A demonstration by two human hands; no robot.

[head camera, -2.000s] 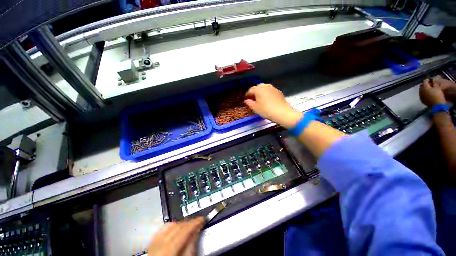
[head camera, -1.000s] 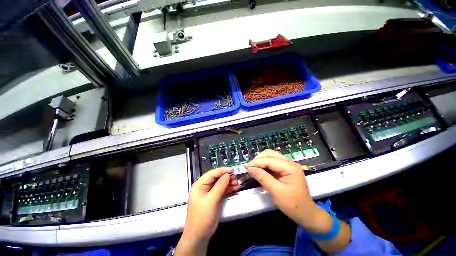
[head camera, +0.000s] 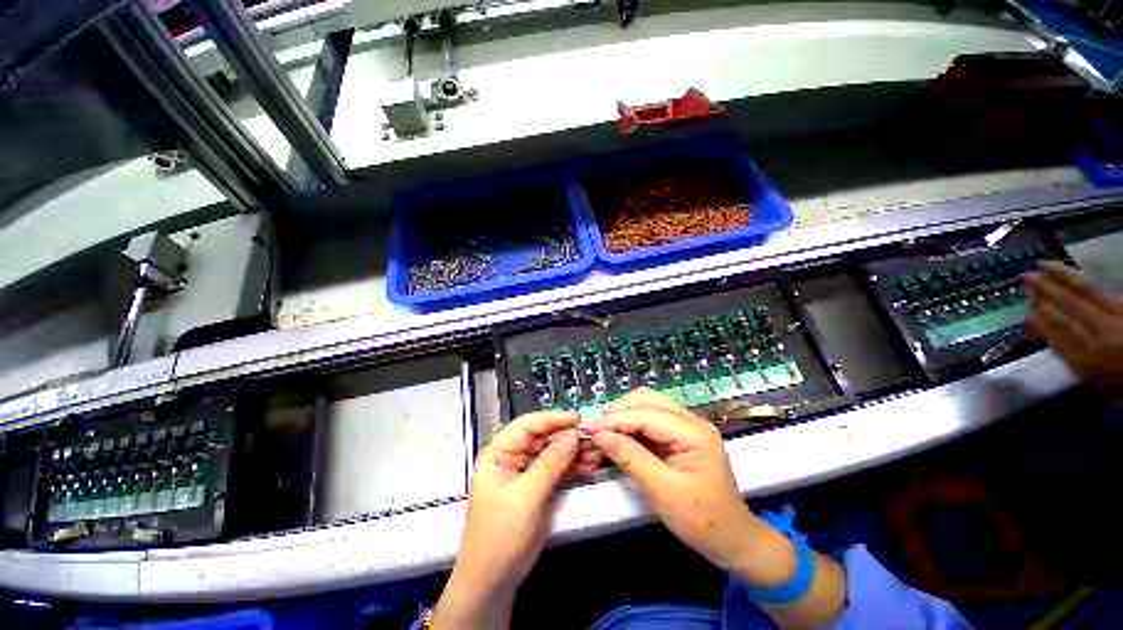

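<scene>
My left hand (head camera: 522,482) and my right hand (head camera: 671,474) meet at the fingertips over the front edge of the middle black carrier (head camera: 499,369). Thumbs and forefingers pinch together on something tiny between them, too small to name for sure. The green circuit board panel (head camera: 665,369) lies in that carrier, with rows of small parts and a pale lower edge, partly covered by my fingers. Behind it stand two blue trays (head camera: 493,298). The right one holds a heap of orange-brown components (head camera: 677,219); the left one holds scattered silvery components (head camera: 451,268).
A second carrier with a green panel (head camera: 129,474) is at the left, another panel (head camera: 979,302) at the right. Another person's hand (head camera: 1079,322) is over the right carrier. A red holder (head camera: 669,111) is on the white shelf. The conveyor's pale front edge (head camera: 308,554) runs before me.
My right hand was at the orange-brown components two seconds ago and then joined my left hand. Since one second ago the carriers show slightly further right, and another person's hand has appeared at the right.
</scene>
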